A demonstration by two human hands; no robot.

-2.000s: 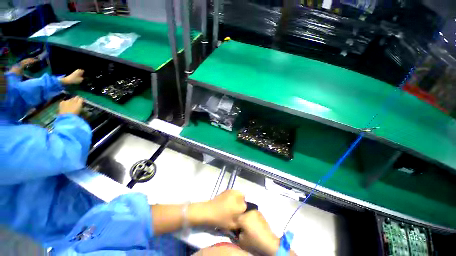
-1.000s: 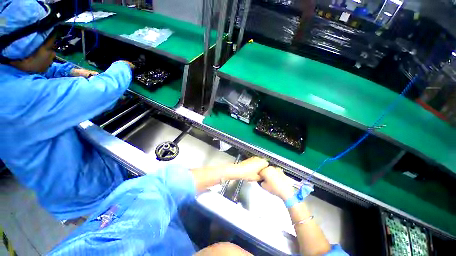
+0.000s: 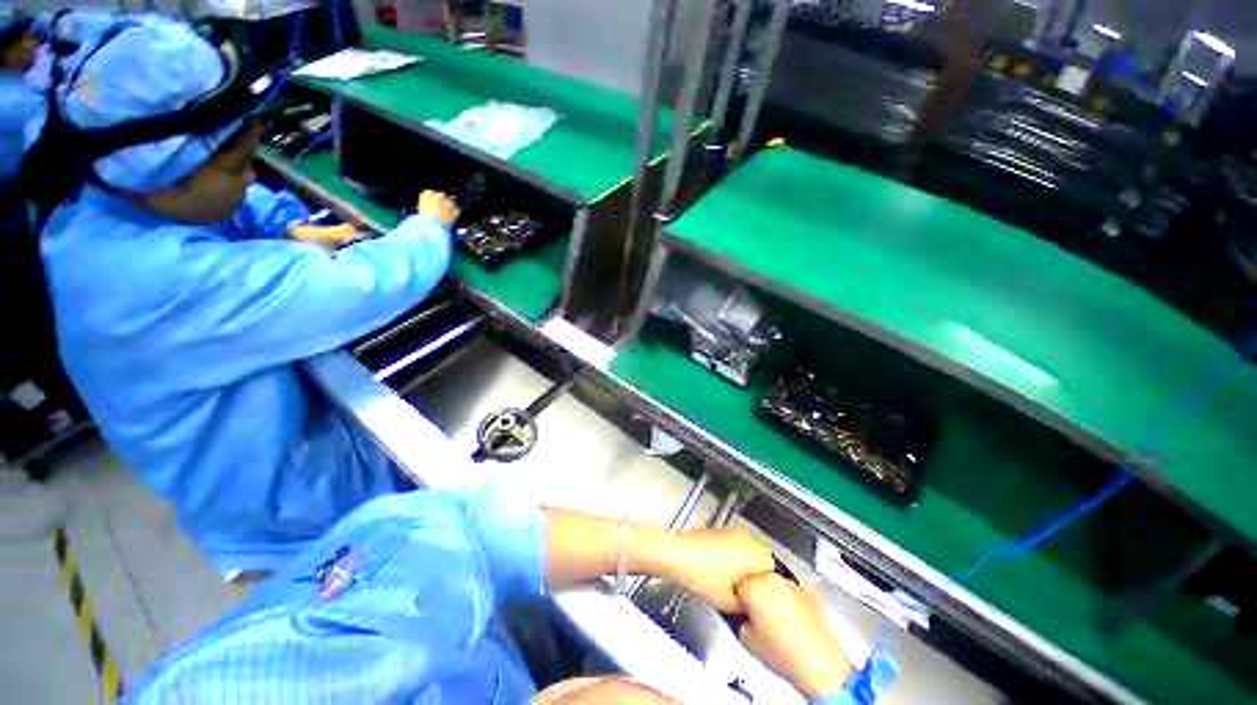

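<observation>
My left hand [image 3: 720, 562] reaches in from the left, with a thin bracelet at the wrist. My right hand [image 3: 789, 628] comes from the lower right and wears a light blue wrist strap [image 3: 871, 678]. The two hands touch each other above the metal pan [image 3: 586, 475], close to the shiny cross rods [image 3: 689, 507]. The fingers are curled and partly hidden. A small dark patch shows between the hands; I cannot tell whether it is a finger cot or a held thing.
The conveyor rail [image 3: 751, 475] runs diagonally behind my hands. White paper [image 3: 869, 585] lies by it. A handwheel [image 3: 506, 434] is left. The green shelf holds a component tray [image 3: 848, 434] and bags [image 3: 731, 338]. A blue cord [image 3: 1055, 526] crosses right. A person [image 3: 234, 317] works at left.
The view has shifted left, showing more of the neighbouring person, and the board carrier has left the picture. My hands remain together and sit lower in the picture than one second ago.
</observation>
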